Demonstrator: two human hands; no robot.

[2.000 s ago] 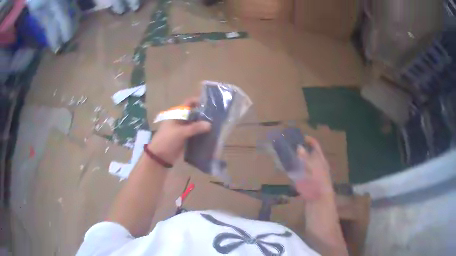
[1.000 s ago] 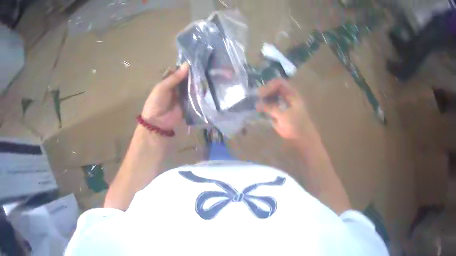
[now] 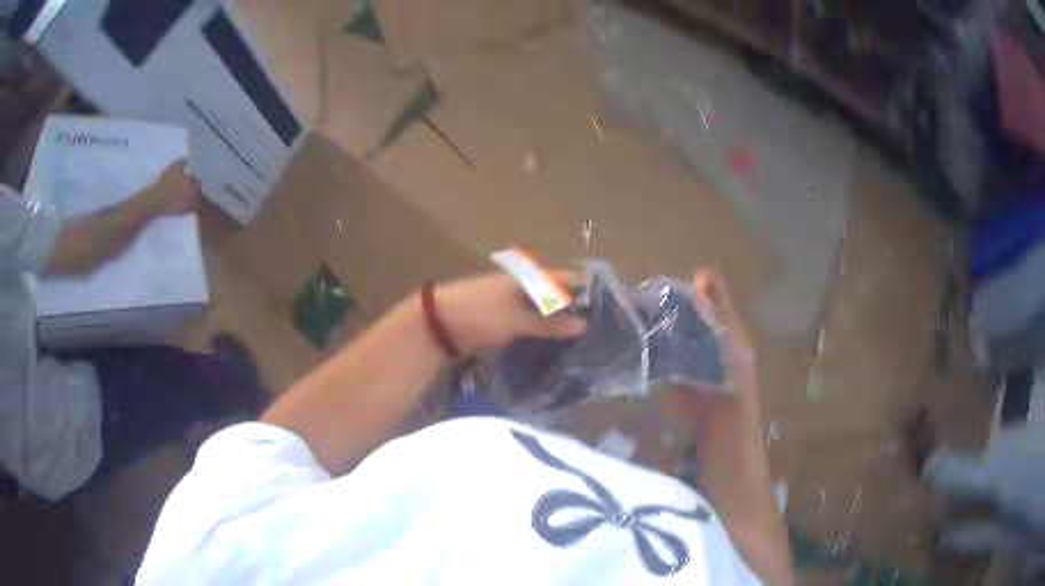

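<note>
My left hand (image 3: 516, 311) is at the centre, a red bracelet on its wrist, and holds a dark unit in clear plastic (image 3: 550, 364). A small white warning label with an orange edge (image 3: 531, 280) sticks up from the same hand. My right hand (image 3: 724, 332), partly hidden, is shut on another bagged dark unit (image 3: 685, 332). The two units are side by side, their shiny plastic meeting or overlapping; blur hides exactly where.
On the left another person's hand rests on a white printed carton (image 3: 115, 246). A larger white carton with black panels (image 3: 218, 103) is behind it. Brown cardboard (image 3: 504, 195) covers the floor, with green patches (image 3: 321, 307). A pale sleeve or garment shows at lower right.
The view has swung, bringing the person and white cartons in at left. The bagged units are lower and further right. The label shows again at my left hand; my right hand is now on a unit's far side.
</note>
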